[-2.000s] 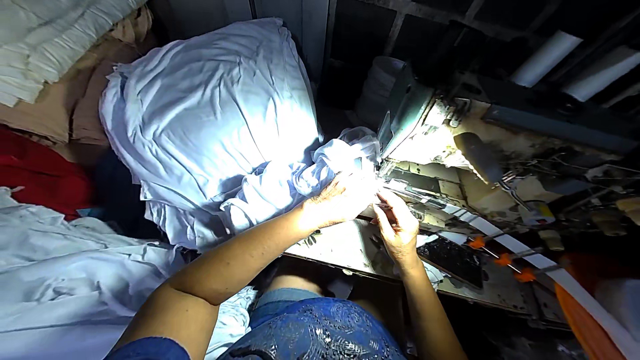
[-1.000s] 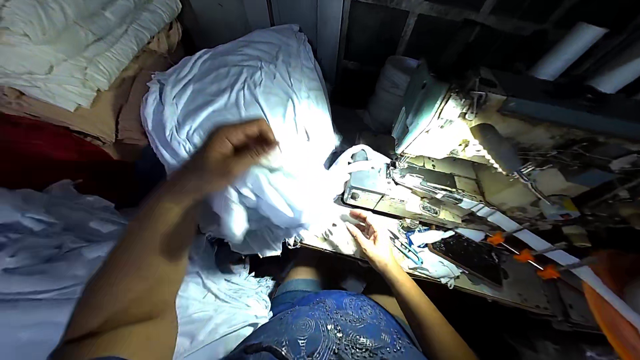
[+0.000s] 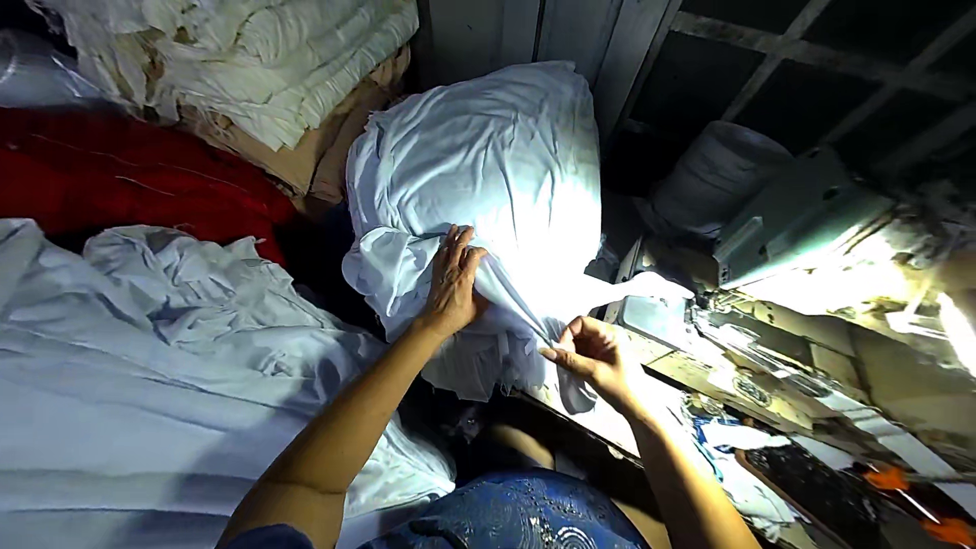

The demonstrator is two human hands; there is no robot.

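A tall heap of white fabric [image 3: 488, 168] stands in the middle, left of an industrial sewing machine [image 3: 801, 221]. My left hand [image 3: 455, 286] lies on loose white cloth at the front of the heap, fingers bent; whether it grips the cloth is not clear. Lower right of it, my right hand [image 3: 591, 351] pinches a folded cloth edge [image 3: 526, 305] between thumb and fingers. From the heap, a strip of white cloth [image 3: 648, 286] runs to the machine's needle area, where glare hides detail.
White cloth [image 3: 152, 366] spreads over the left side, with red fabric [image 3: 137, 179] behind it. Stacked cream fabric [image 3: 282, 61] is at the upper left. A thread cone [image 3: 717, 175] stands behind the machine. Orange clips [image 3: 887, 478] and a white band [image 3: 884, 431] are at the lower right.
My left hand was at the machine, then raised over the heap, and now rests on the cloth. My right hand has left the machine's front and holds a cloth edge. The view has shifted left.
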